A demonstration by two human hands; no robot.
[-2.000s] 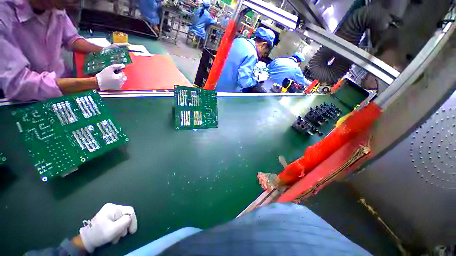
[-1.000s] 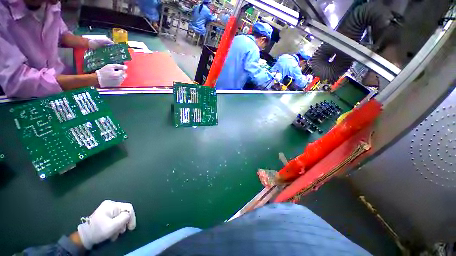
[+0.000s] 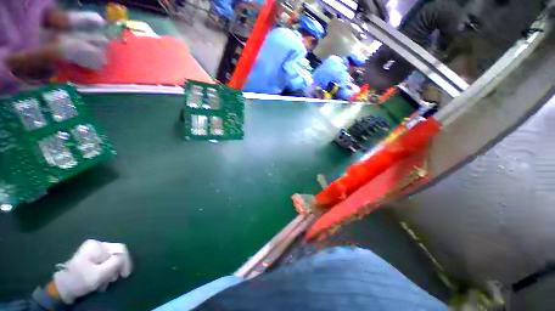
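My left hand (image 3: 94, 270), in a white knit glove, is curled into a fist at the lower left, over the green conveyor belt (image 3: 182, 200); no object shows in it. My right hand is out of the picture. A large green circuit board (image 3: 58, 136) lies solder side up above my left hand, not touching it, and is cut off by the left edge. A smaller-looking green board (image 3: 213, 112) is near the belt's far edge. Several black components (image 3: 363, 132) stand at the far right of the belt.
A red-wrapped guide bar (image 3: 377, 164) crosses the belt end beside the grey metal housing (image 3: 487, 188). A pink-sleeved person's gloved hands (image 3: 88, 48) are blurred above a red mat (image 3: 158, 61). A red post (image 3: 252, 45) stands behind the belt. Blue-smocked people (image 3: 277, 61) are beyond.
The whole view has shifted, so things sit further left and slightly higher. The board earlier held by the person in pink is no longer distinguishable. My left hand remains in a fist.
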